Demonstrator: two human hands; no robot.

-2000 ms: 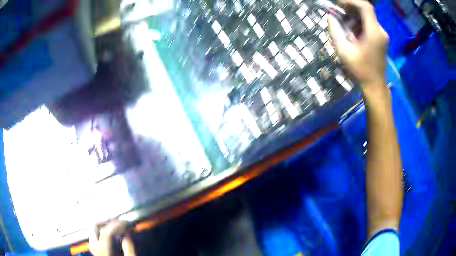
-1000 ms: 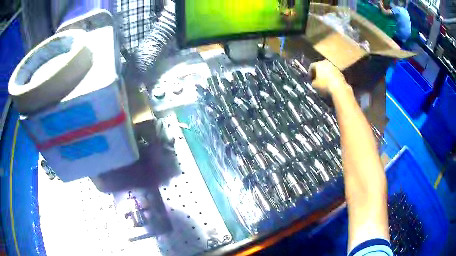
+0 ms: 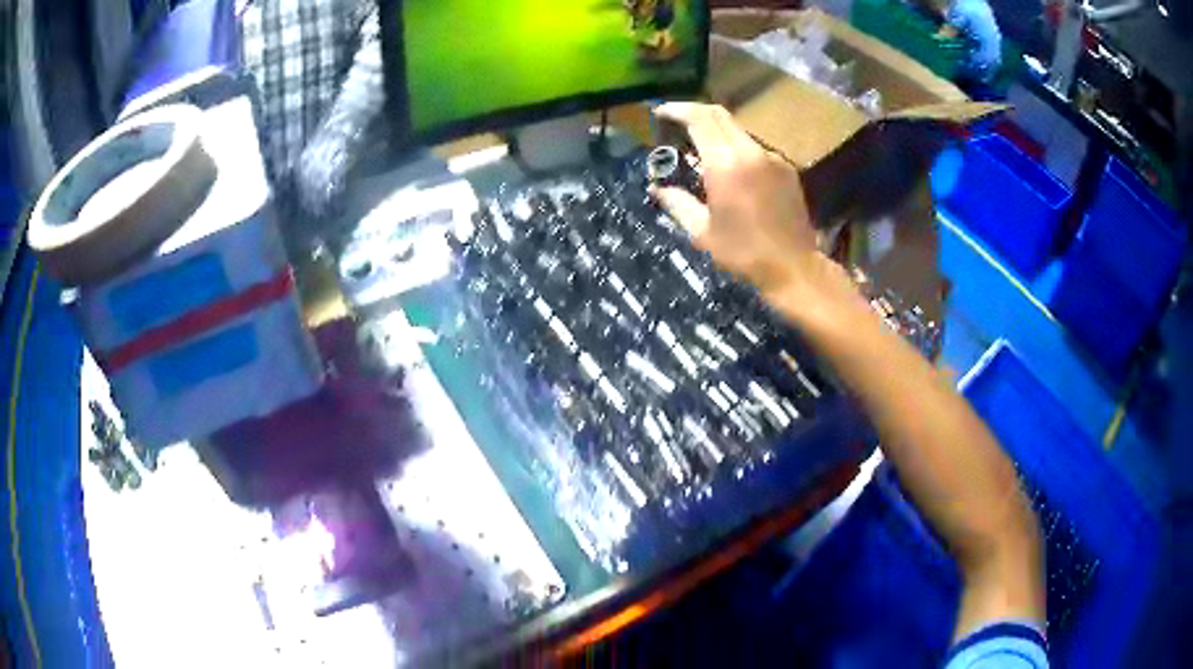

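My right hand (image 3: 756,196) is over the back edge of the parts tray, with its thumb and fingers curled around a small metal cylinder (image 3: 663,162), whose round end faces me. The tray of parts (image 3: 628,353) holds rows of shiny silver and dark cylinders with clear plastic along its left side. The fixture (image 3: 321,542) stands on the bright work plate (image 3: 478,523) in purple-white light, under a dark overhanging shape. Its details are washed out by glare. My left hand is out of the picture.
A white carton (image 3: 196,333) with a tape roll (image 3: 124,196) stands at left. Standing parts (image 3: 115,451) are at the plate's far left. A monitor (image 3: 550,59) and open brown carton (image 3: 850,118) are behind. Blue bins (image 3: 1001,196) and a person's blue sleeve (image 3: 975,33) are at right.
My right hand has moved from the tray's back right corner leftward along its back edge. The view has shifted. My left hand, seen at the bench edge two seconds ago, is out of view.
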